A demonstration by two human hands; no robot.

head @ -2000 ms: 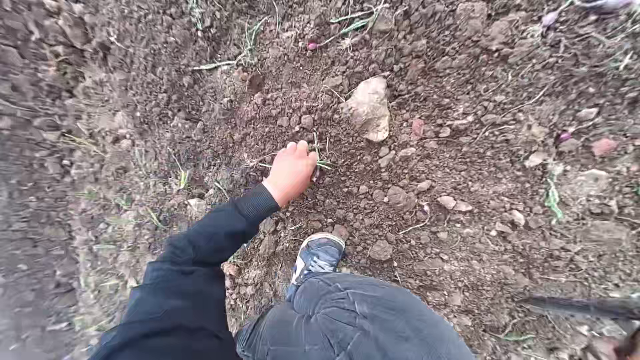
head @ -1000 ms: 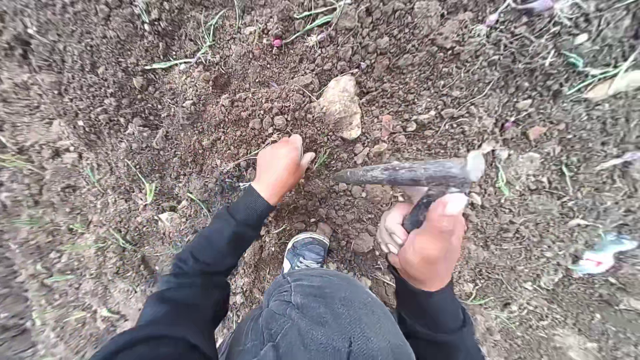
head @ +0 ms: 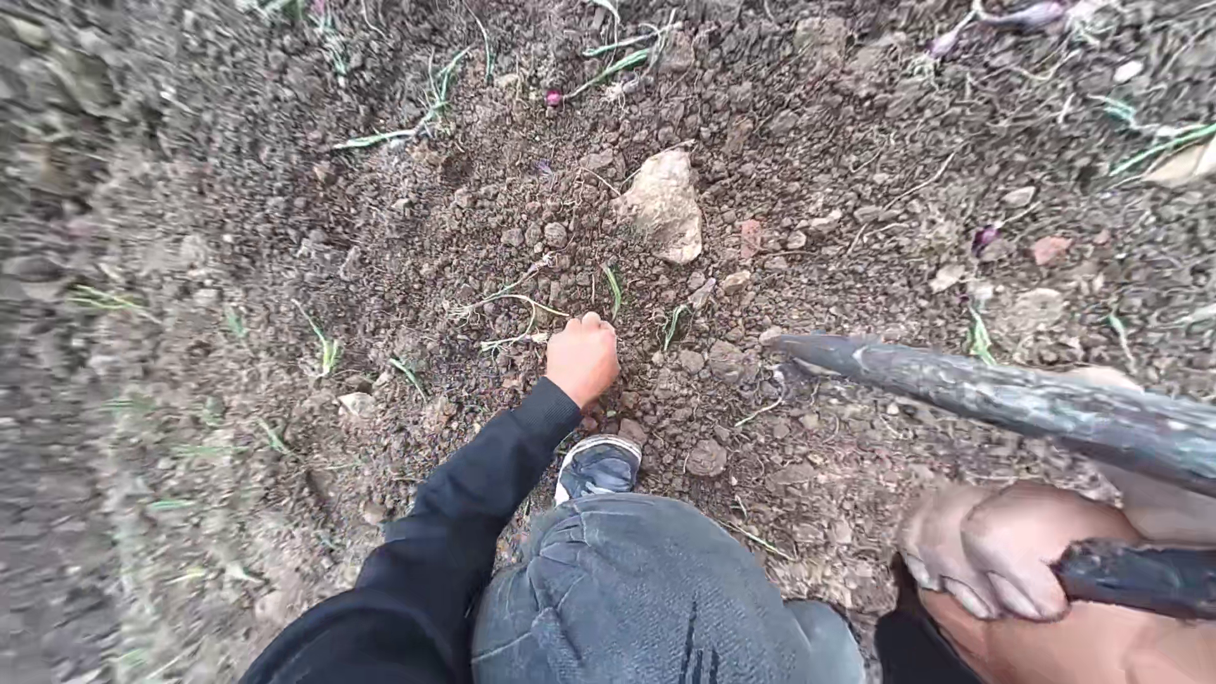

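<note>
Low over the loose soil, my left hand (head: 582,359) is closed at the roots and thin stems of a small uprooted plant (head: 518,302); whether its fingers grip the stems is hidden. Green shoots (head: 614,290) stand just beyond it. At the lower right, my right hand (head: 1007,551) is closed around the dark handle (head: 1140,575) of a hand tool. The tool's long, worn, tapering head (head: 988,394) points left above the ground, its tip to the right of my left hand.
A pale stone (head: 665,207) lies beyond my left hand. Uprooted onion plants (head: 1031,14) lie at the upper right, and a small pink bulb (head: 554,98) at the top. My shoe (head: 598,467) is planted just below my left hand. Green seedlings (head: 328,353) dot the soil at left.
My right hand with the tool came into view and has since moved right and appears larger, nearer the camera. Thin stems with roots now show beside my left hand.
</note>
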